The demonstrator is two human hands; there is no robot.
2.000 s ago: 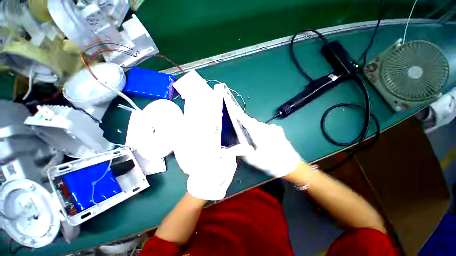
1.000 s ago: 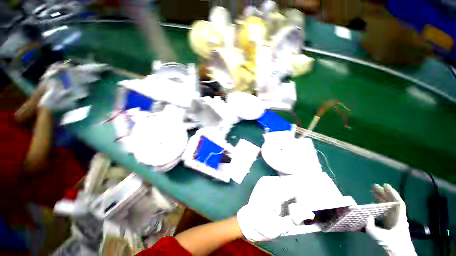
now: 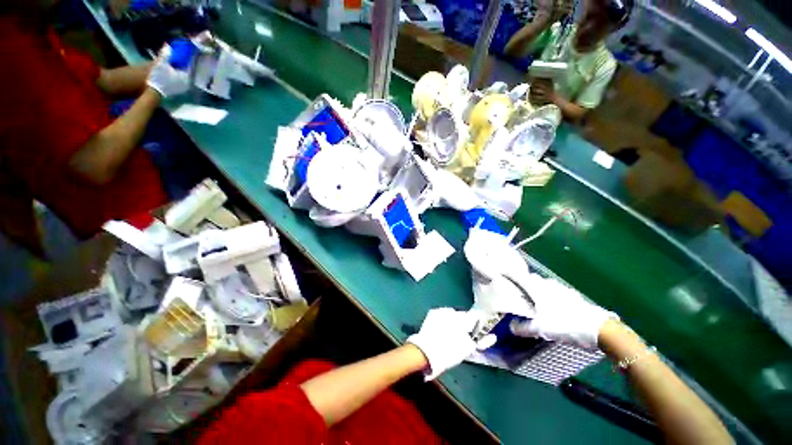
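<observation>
My left hand (image 3: pixel 445 342), in a white glove, grips the near left edge of an opened white lamp housing. My right hand (image 3: pixel 566 313), also gloved, holds the housing from its far side, with its fingers at the opening. Dark blue shows inside the housing between my hands. A slotted white panel (image 3: pixel 557 361) of the housing faces up at the near right. White round lamp heads (image 3: pixel 491 258) stand beyond my hands. The glove and housing edges merge in white.
The black electric screwdriver (image 3: pixel 610 407) lies right of the housing. Opened lamp units (image 3: pixel 343 178) and a blue battery pack (image 3: pixel 483 221) lie farther left on the bench. Yellowed lamps (image 3: pixel 491 113) are piled behind. A carton (image 3: pixel 300 331) holds scrap shells. Two people work nearby.
The view has swung left and up, now showing the carton and other people. The housing is still between my hands; my right hand has moved from its outer end onto its far side.
</observation>
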